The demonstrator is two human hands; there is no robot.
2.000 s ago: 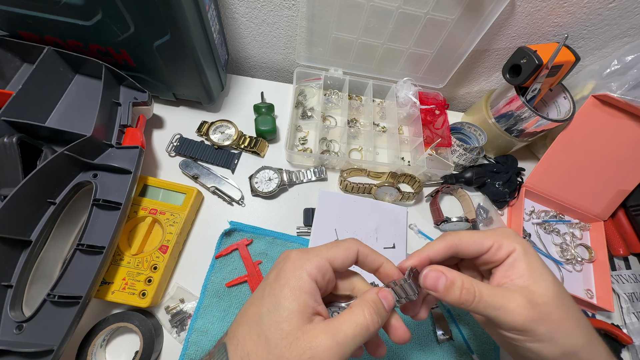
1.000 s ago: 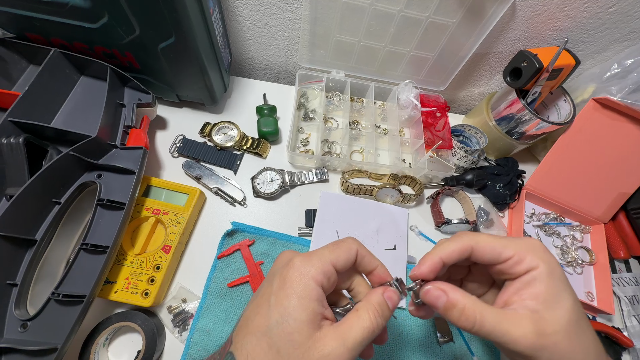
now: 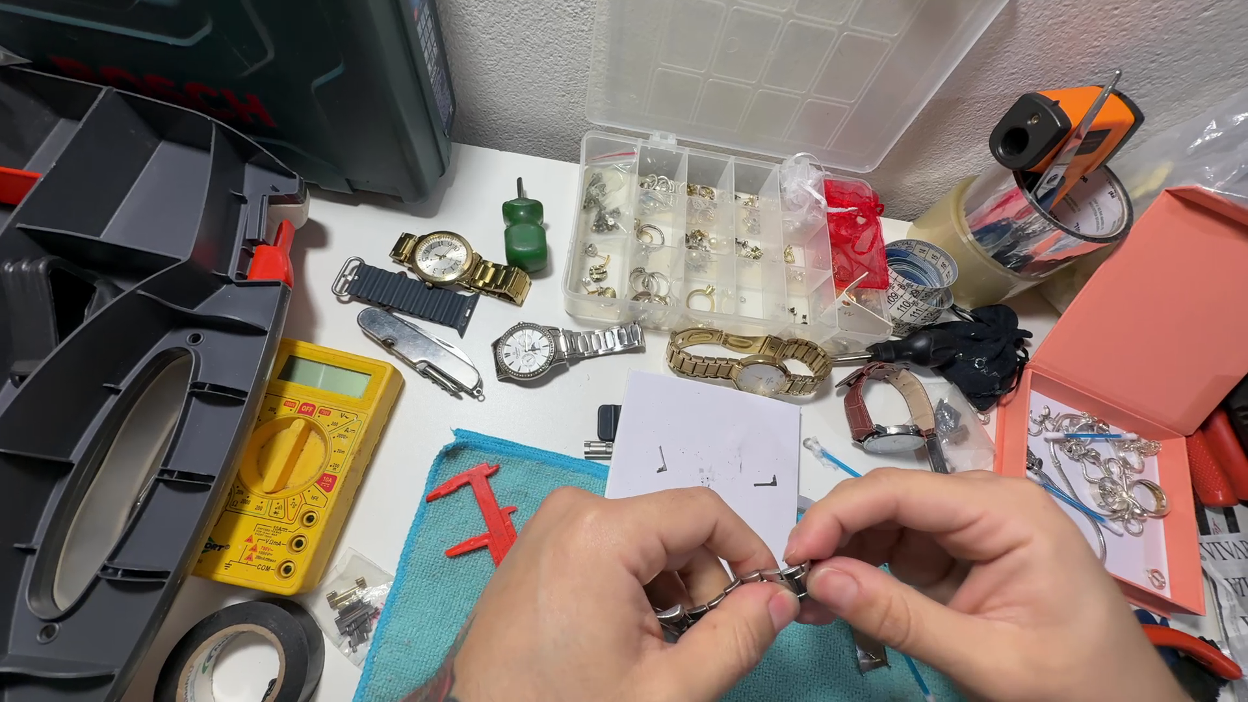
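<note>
A silver metal link watch bracelet (image 3: 723,597) is pinched between both hands over the turquoise cloth (image 3: 575,487). My left hand (image 3: 643,595) holds its length, part of which is hidden in the palm. The thumb and forefinger of my right hand (image 3: 936,575) grip the end link. Behind the hands, a white sheet of paper (image 3: 707,429) carries small dark metal pieces (image 3: 767,482). A red plastic caliper (image 3: 487,512) lies on the cloth beside my left hand. Below my right hand, a metal piece (image 3: 870,651) rests on the cloth.
Several watches, among them a silver one (image 3: 526,351) and a gold one (image 3: 760,373), lie behind the cloth. A compartment box (image 3: 702,317) holds jewellery. Left are a yellow multimeter (image 3: 322,468), black tape (image 3: 292,634) and a grey plastic tray (image 3: 195,322); right, a coral box (image 3: 1185,546).
The bracelet now shows as a stretched row of links between my hands; a second ago its links were bunched at the fingertips. My fingers have shifted on it.
</note>
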